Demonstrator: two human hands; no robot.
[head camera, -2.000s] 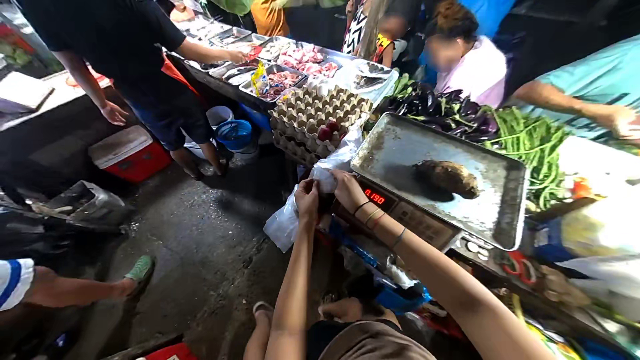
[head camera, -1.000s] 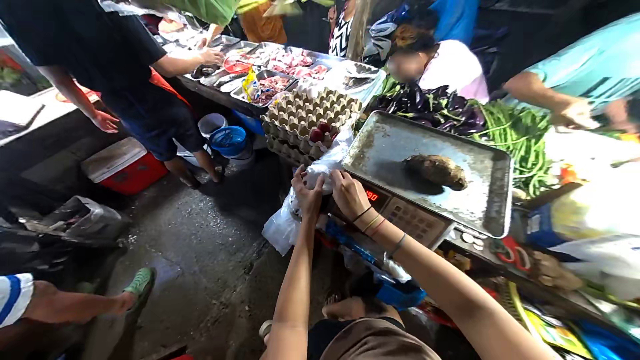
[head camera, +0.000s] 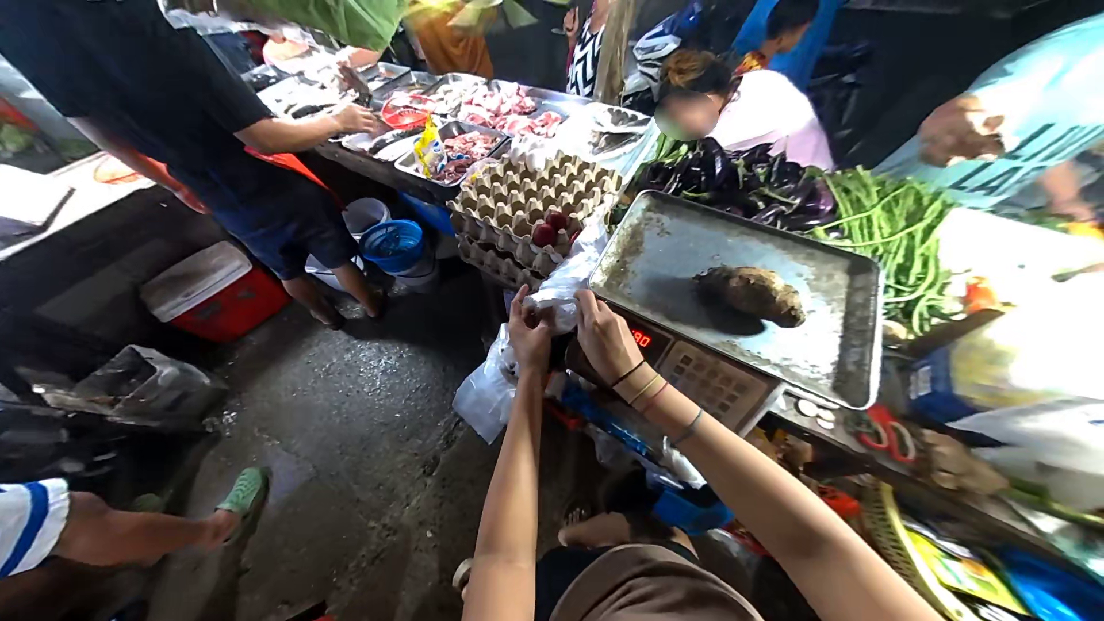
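My left hand (head camera: 530, 335) and my right hand (head camera: 605, 335) both grip a white plastic bag (head camera: 565, 289) beside the egg trays. More translucent plastic (head camera: 488, 386) hangs below my left hand. Just right of my hands is a digital scale (head camera: 707, 379) with a lit red display and a keypad. On its metal pan (head camera: 647, 259) lies a brown, rough-skinned root (head camera: 752, 293). Stacked cardboard egg trays (head camera: 526, 203) stand behind my hands, with a few dark red round items (head camera: 545, 235) on top.
Eggplants (head camera: 733, 177) and long green beans (head camera: 893, 233) lie behind the pan. Red-handled scissors (head camera: 887, 434) and coins (head camera: 812, 410) are at the right edge. A person in dark clothes stands at a meat stall (head camera: 509, 108). A red cooler (head camera: 216, 289) and a blue basin (head camera: 392, 245) are on the floor.
My hands remain on the plastic bag, their fingers shifting slightly. The person at the far right has raised a hand from the produce.
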